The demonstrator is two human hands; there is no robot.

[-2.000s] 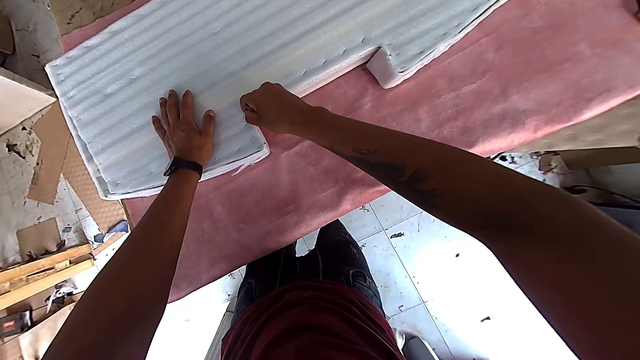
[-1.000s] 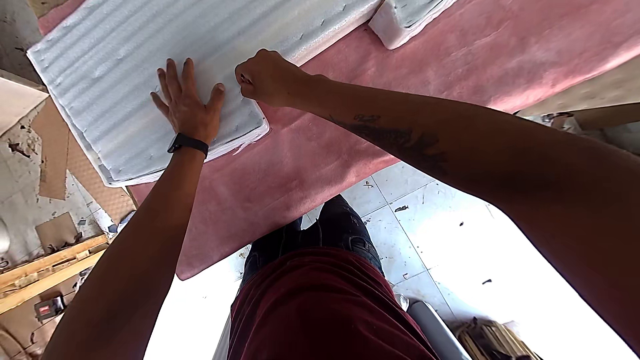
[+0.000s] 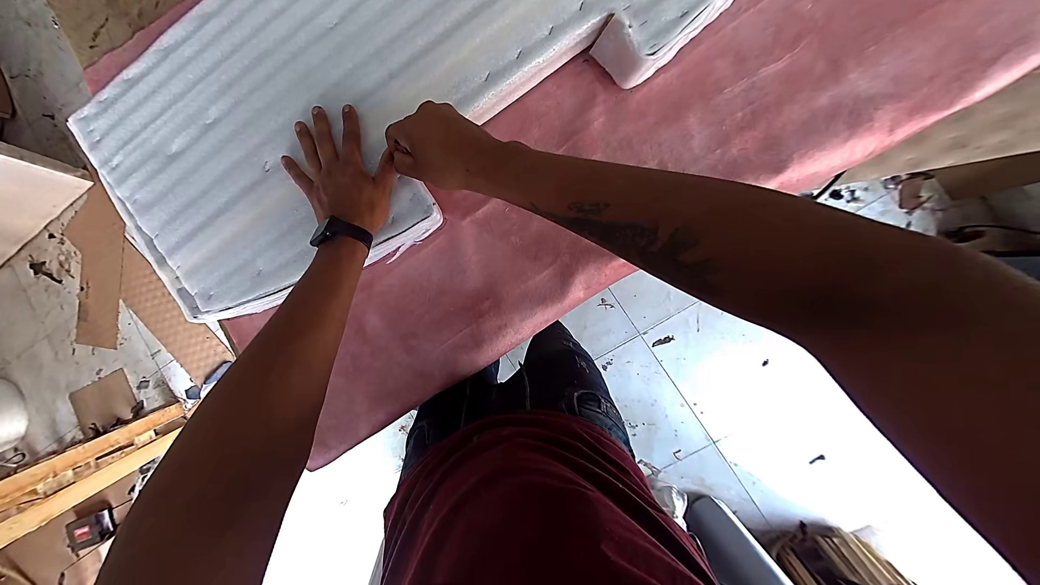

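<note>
A panel wrapped in ribbed white foam or padding [image 3: 219, 138], with a notch cut in its near side, lies on a pinkish-red sheet of material [image 3: 504, 244]. My left hand [image 3: 345, 179] rests palm down on the panel, fingers spread, a black band on its wrist. Beside its thumb, my right hand [image 3: 439, 146] is closed in a fist at the panel's edge, by the inner side of the notch. Whether it pinches the white covering or some small thing cannot be told. Loose white shreds hang from the panel's near corner.
Cardboard pieces [image 3: 101, 276] lie on the littered floor at the left, near wooden slats [image 3: 89, 463] and a black-and-red object [image 3: 89, 530]. A grey, rounded edge [image 3: 731, 540] and a stack of thin brown pieces [image 3: 837, 556] are at the lower right.
My right hand, still in a fist, and my left hand have come together; a gap showed between them before, and now the left thumb meets the right fist.
</note>
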